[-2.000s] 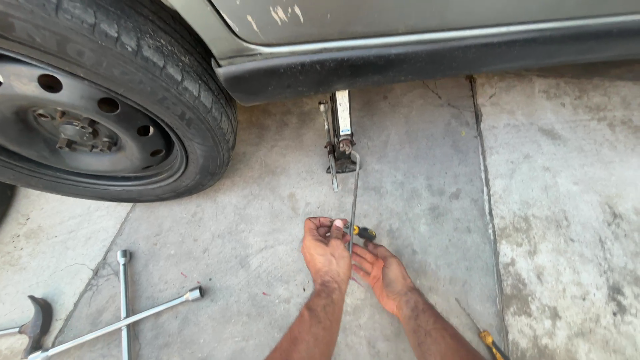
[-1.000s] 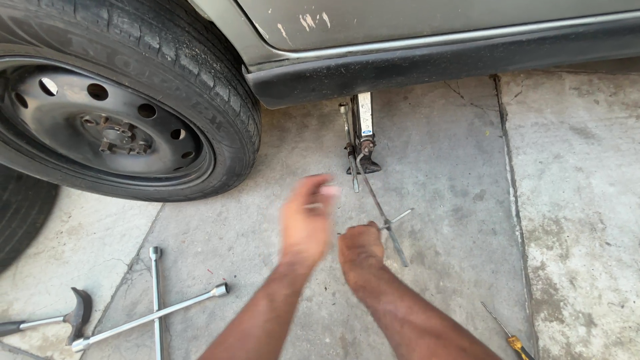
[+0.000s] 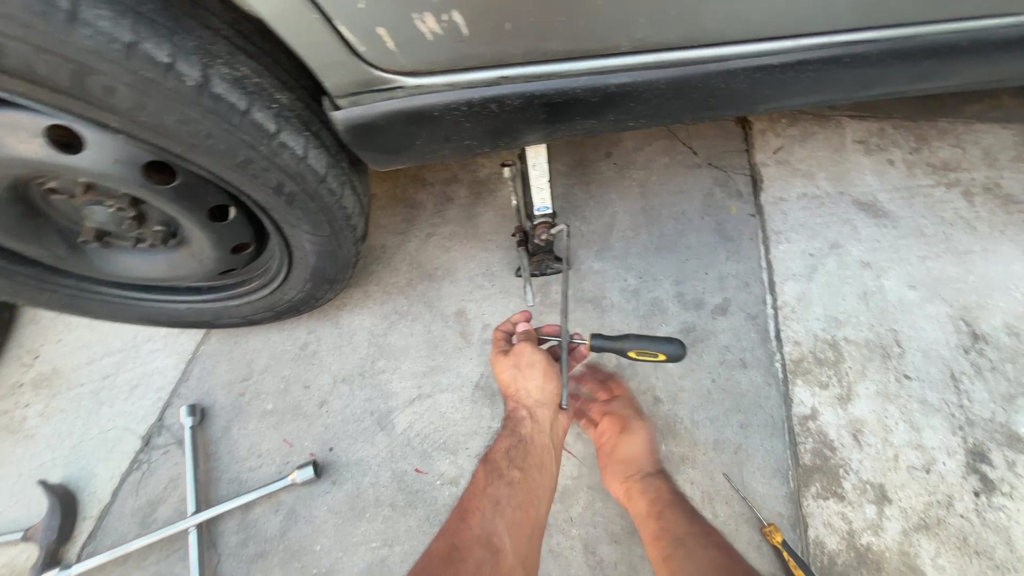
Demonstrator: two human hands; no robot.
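My left hand (image 3: 530, 364) grips the shaft of a black and yellow screwdriver (image 3: 638, 347), which lies crosswise at the lower part of a bent metal crank rod (image 3: 566, 312). The rod's hooked upper end meets the base of a car jack (image 3: 539, 188) under the sill. Just right of the rod's lower end, my right hand (image 3: 614, 424) is blurred, fingers apart, with nothing seen in it. A second metal bar (image 3: 524, 260) with a socket end stands against the jack's left side.
A car wheel (image 3: 104, 212) fills the upper left, beside the dark sill (image 3: 560, 120). On the concrete lie a four-way lug wrench (image 3: 192, 522) and a hammer (image 3: 54, 528) at lower left, and another screwdriver (image 3: 774, 534) at lower right.
One second ago my right hand was closed at the rod and my left was off it, to its left. Now the left holds the screwdriver at the rod, and the right hand has come off with its fingers spread.
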